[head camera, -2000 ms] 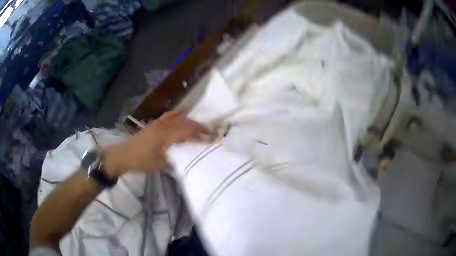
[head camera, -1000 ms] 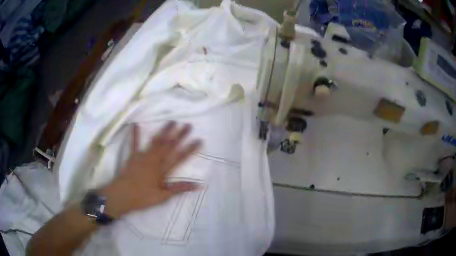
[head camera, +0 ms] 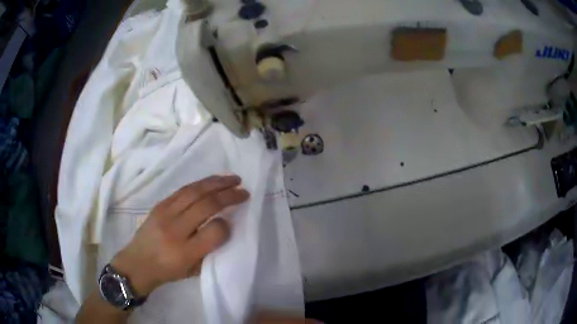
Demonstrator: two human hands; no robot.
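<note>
The white jacket body (head camera: 158, 164) lies bunched along the left of the machine bed. Its long plain front strip (head camera: 253, 253) runs down from the presser foot and needle area (head camera: 271, 138), with its edge on the bed. My left hand (head camera: 180, 231), wearing a watch, lies on the cloth, fingertips at the strip's fold. The fingers are slightly apart and nothing shows gripped. My right hand (head camera: 281, 318) shows only as a blurred sliver of skin at the bottom edge, over the cloth; its fingers are cut off. The machine head hides the cloth's upper right part.
The cream Juki machine head (head camera: 354, 44) spans the top. A small perforated metal disc (head camera: 312, 144) sits beside the cream knob (head camera: 290, 140). A seam crosses the cream bed (head camera: 405, 215). White pieces (head camera: 493, 288) hang below its right edge. Dark green cloth lies far left.
The view has swung toward the machine. The jacket now lies with its front strip at the needle area. My left hand, spread flat before, has its fingers closer together. Skin now shows at the bottom edge.
</note>
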